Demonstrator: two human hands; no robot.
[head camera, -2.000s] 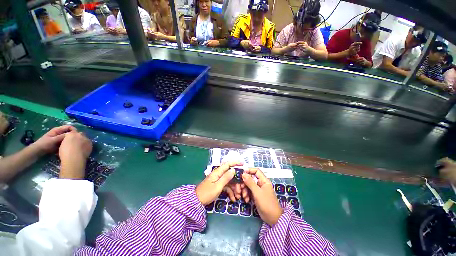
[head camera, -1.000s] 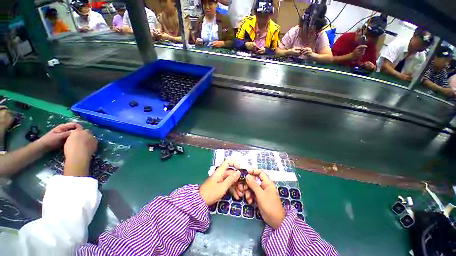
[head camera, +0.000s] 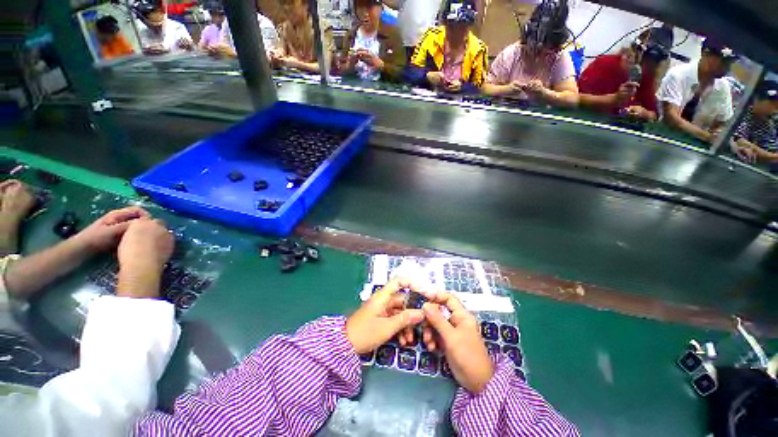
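A small black unit (head camera: 415, 300) is held between the fingertips of both my hands above the sticker sheet. My left hand (head camera: 377, 321) grips it from the left and my right hand (head camera: 458, 335) from the right; the fingers partly hide it. The sticker sheet (head camera: 445, 277) lies under my hands, with rows of black rounded squares on its near part, white strips across its far part and pale outlines in emptied cells. A cluster of loose black units (head camera: 291, 254) lies on the green bench left of the sheet.
A blue bin (head camera: 284, 220) with black units stands beyond the cluster. A neighbour's white-sleeved arms (head camera: 128, 337) are at left over another sheet. Black-and-silver pieces (head camera: 701, 373) and a black bundle (head camera: 745, 401) lie at right. People sit beyond the dark conveyor belt (head camera: 478, 196).
The view has shifted, so the bench and bin appear further right. The black-and-silver pieces at right have come into sight. My fingers have moved slightly around the held unit.
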